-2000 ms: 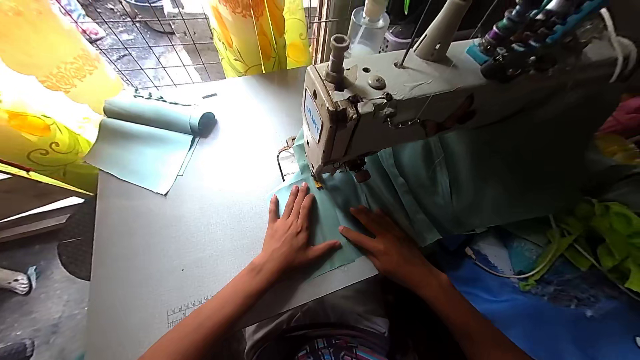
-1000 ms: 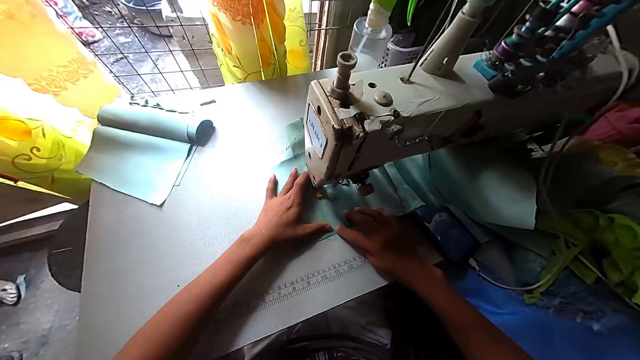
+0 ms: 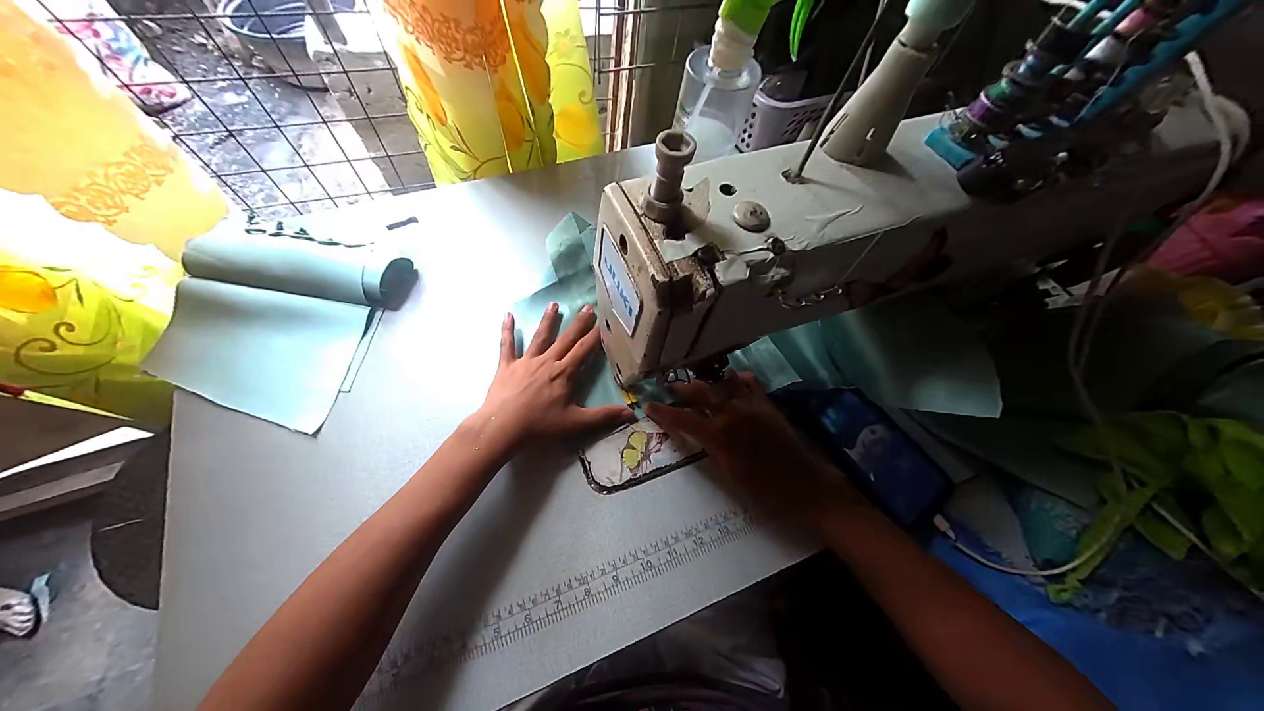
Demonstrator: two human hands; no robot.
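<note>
A Juki sewing machine (image 3: 790, 247) stands on the table, its head over a pale green fabric (image 3: 568, 286). My left hand (image 3: 548, 380) lies flat with fingers spread on the fabric, just left of the presser foot area. My right hand (image 3: 726, 430) is slightly blurred at the right of the needle area, its fingertips by the fabric's near edge and partly in shadow under the machine head. The needle itself is hard to make out. In front of it the machine's bed plate (image 3: 642, 456), with a yellow picture on it, shows between my hands.
Rolled green fabric (image 3: 276, 326) lies at the table's left. A printed ruler scale (image 3: 592, 592) runs along the near edge. A phone (image 3: 879, 454) with a white cable lies at right. Thread spools (image 3: 1027, 109), a clear bottle (image 3: 716, 94) and a wire grille (image 3: 296, 118) are behind.
The fabric has moved away from me under the machine head, uncovering the ruler scale and then the bed plate. Both hands have stayed close to the needle area. The phone at right has come into sight.
</note>
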